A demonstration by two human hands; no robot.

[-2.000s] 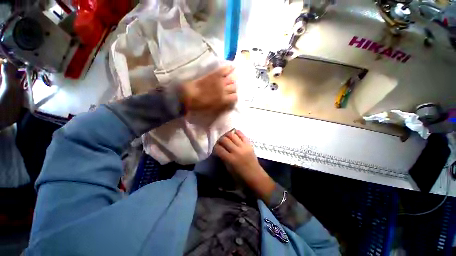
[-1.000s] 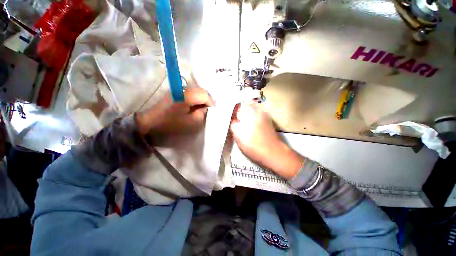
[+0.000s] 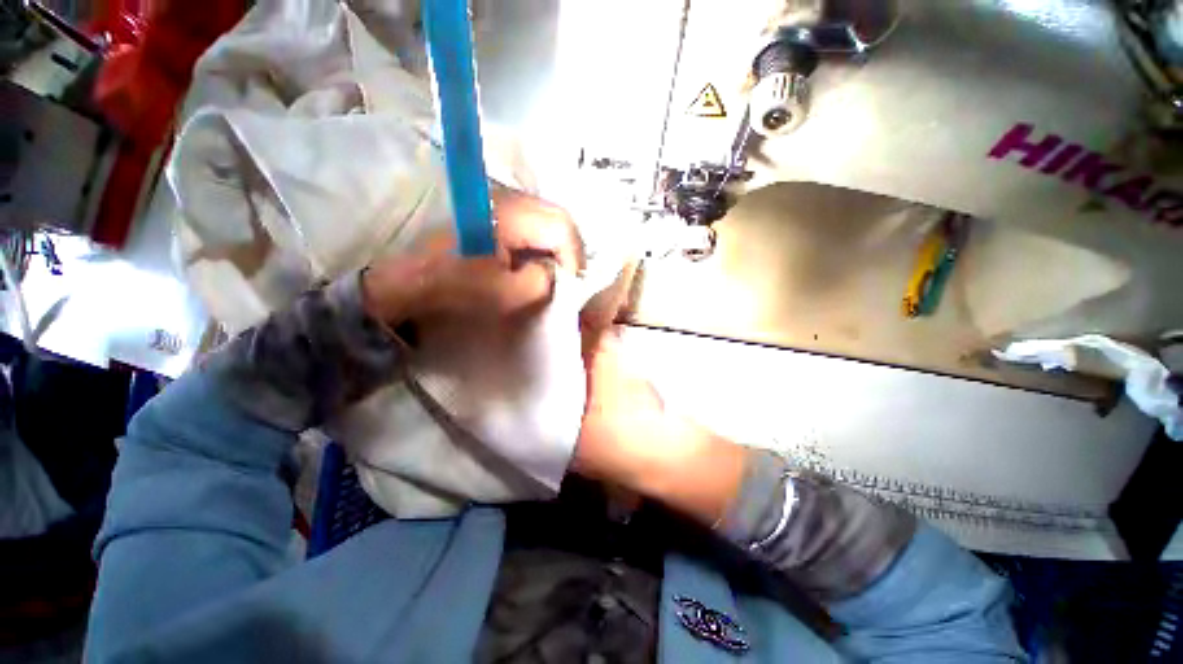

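The beige garment piece (image 3: 311, 169) lies in a soft heap left of the needle and hangs over the table's front edge. My left hand (image 3: 493, 279) grips the cloth left of the presser foot (image 3: 649, 240); the blue lamp bar (image 3: 461, 130) hides part of it. My right hand (image 3: 636, 422) is at the cloth's right edge, just in front of the needle area. Its fingertips hold the edge and are partly hidden by the cloth. Glare blurs the needle area.
The HIKARI sewing machine head (image 3: 908, 117) is at the right, with yellow-green snips (image 3: 926, 275) on its bed. A white scrap (image 3: 1103, 357) lies further right. A printed ruler (image 3: 960, 499) runs along the table's front. A red bundle (image 3: 143, 78) is upper left.
Both hands first came together at the cloth by the needle. Since then my right hand has moved down and left, slightly away from the foot. The view has shifted.
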